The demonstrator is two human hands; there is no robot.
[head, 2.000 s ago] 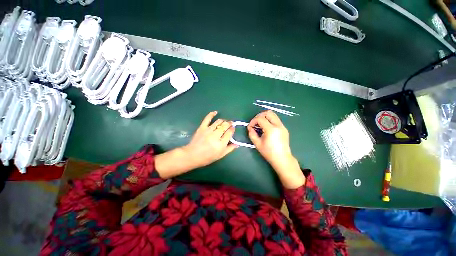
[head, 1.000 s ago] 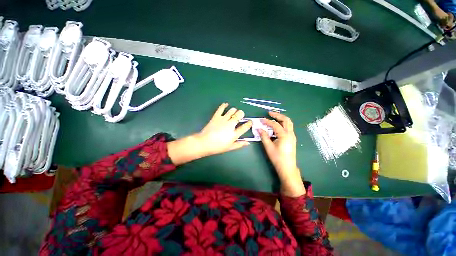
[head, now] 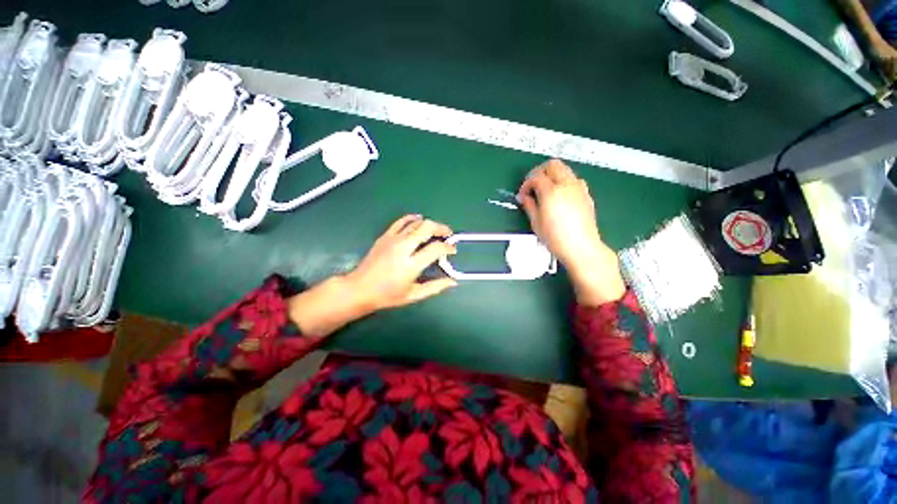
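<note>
A white looped housing (head: 482, 276) lies flat on the green bench in front of me, its round end to the right. My left hand (head: 401, 264) grips the loop's left end between thumb and fingers. My right hand (head: 559, 209) is above and right of the housing, its fingertips down at the loose thin strips (head: 504, 204). The strips are partly hidden by the fingers, and I cannot tell whether one is pinched.
Stacked white housings (head: 69, 246) fill the left side. A pile of strips (head: 672, 271), a small ring (head: 688, 349), a black fan (head: 757, 226), a yellow-red screwdriver (head: 747, 354) and a yellow sheet (head: 807, 315) are at right. Another person's arm (head: 870, 39) shows at top right.
My right hand has left the round end of the housing and moved up to the loose strips. The housing now lies uncovered except at its left end, still held by my left hand.
</note>
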